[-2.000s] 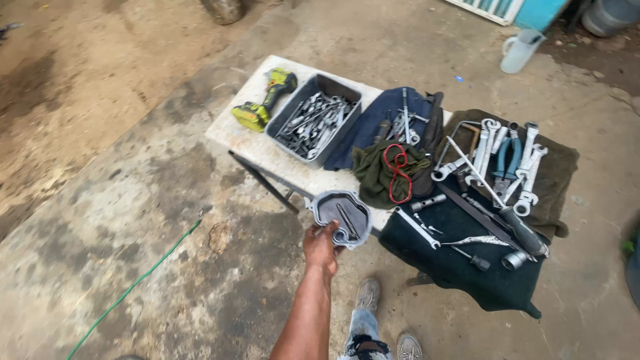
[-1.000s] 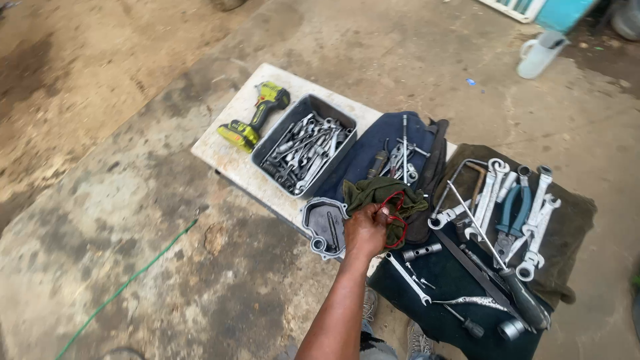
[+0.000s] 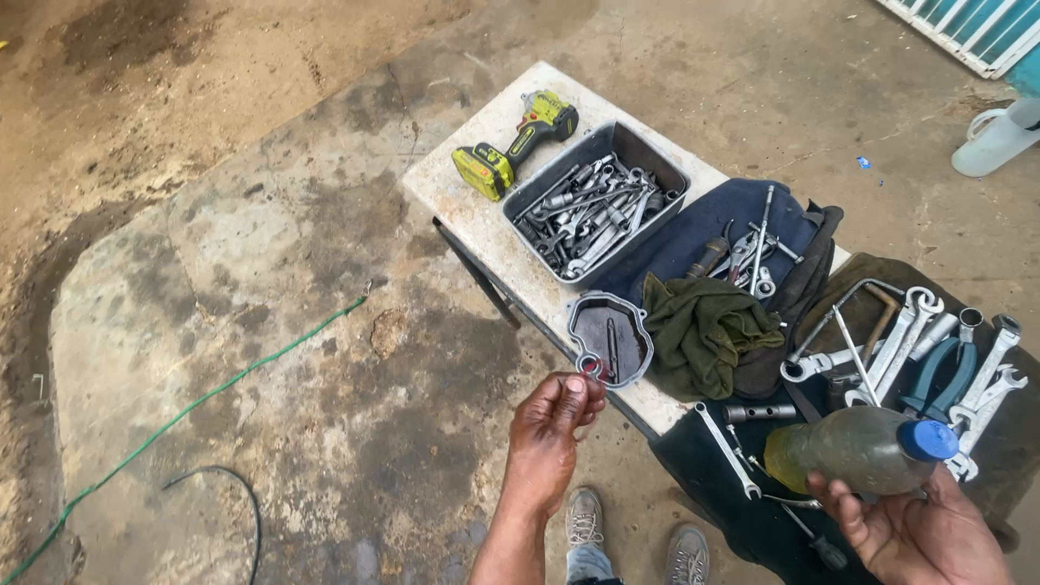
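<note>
My left hand [image 3: 561, 418] pinches a small red item, mostly hidden by the fingers, just over the near edge of a grey metal cover [image 3: 646, 349]. That cover lies on the pale table's edge with a dark slim part in it. On the right, my right hand [image 3: 910, 520] holds a plastic bottle [image 3: 853, 449] with a blue cap, tilted on its side, with yellowish liquid in it. Beside the cover is a crumpled olive cloth [image 3: 703, 333]. Under the bottle, combination wrenches [image 3: 727, 449] and a tubular socket wrench [image 3: 760, 413] lie on dark cloth.
A yellow-green cordless impact driver [image 3: 524, 142] and a grey bin [image 3: 510, 213] of wrenches and sockets stand on the pale table [image 3: 443, 175]. Pliers [image 3: 946, 374] and large wrenches lie at the right. A green cord [image 3: 219, 392] crosses the ground. A plastic jug [image 3: 995, 142] stands far right.
My left hand has moved off the olive cloth, and the red loop seen there no longer lies on it. My right hand has come into view with the bottle.
</note>
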